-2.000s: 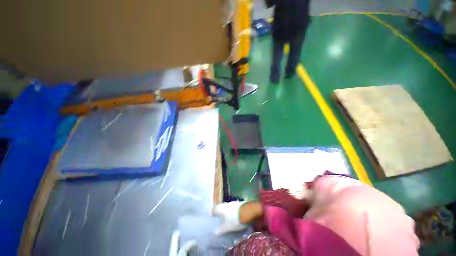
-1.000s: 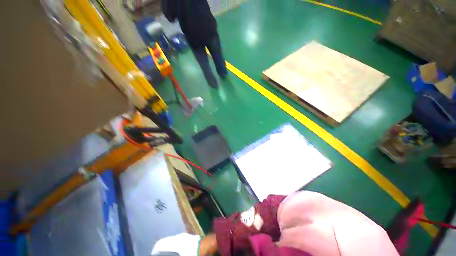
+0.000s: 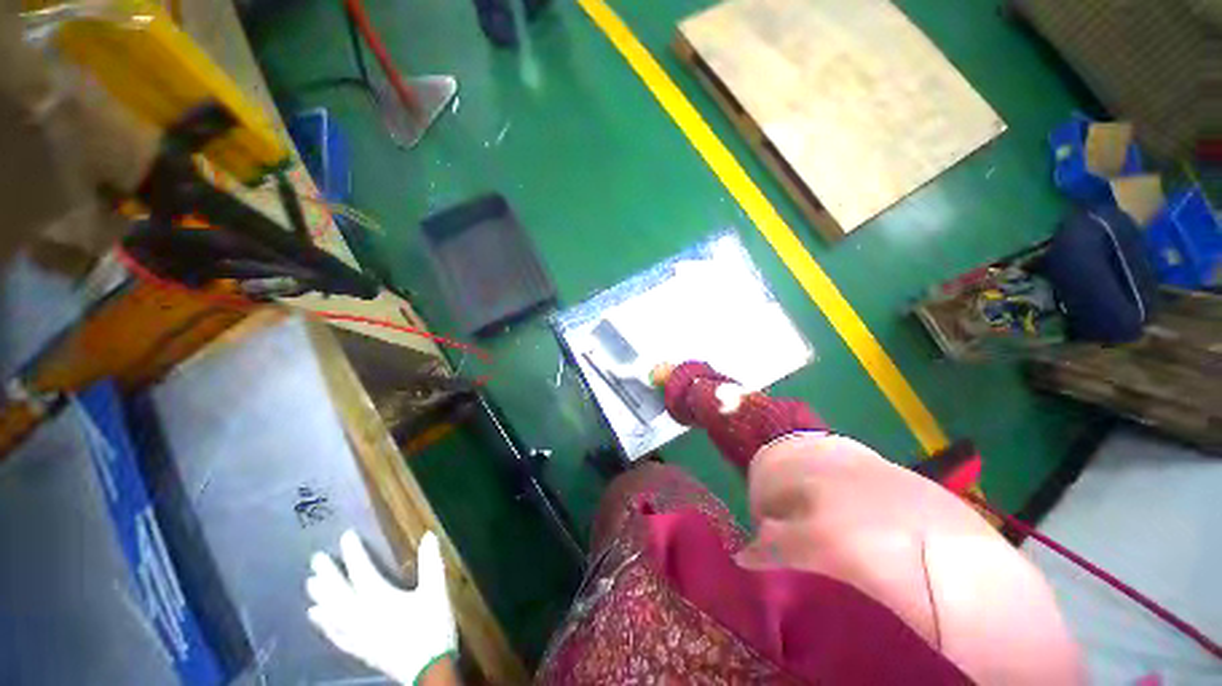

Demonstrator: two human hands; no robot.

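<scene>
My left hand point(image 3: 382, 610), in a white knit glove with a green cuff edge, is spread over the metal-topped worktable point(image 3: 261, 456) at the lower left and holds nothing. My right arm, in a maroon sleeve, reaches to the white-topped floor tray point(image 3: 730, 315). My right hand point(image 3: 649, 383) is small and blurred over the tray, and its white glove merges with the white top. A grey sheet-metal part point(image 3: 614, 340) shows just beyond the hand, and long grey pieces point(image 3: 633, 402) lie beside it. Whether my fingers grip any of them is unclear.
A dark plastic bin point(image 3: 485, 261) sits on the floor left of the tray. A wooden board point(image 3: 844, 107) lies beyond the yellow line. A blue-edged raised plate point(image 3: 148, 550) is on the worktable. A dark bracket point(image 3: 255, 241) and a red cable point(image 3: 402, 328) are near its far end.
My right hand has moved from the worktable edge to the floor tray, where grey pieces now show. My left hand has come into view over the table. The view has turned down towards the floor.
</scene>
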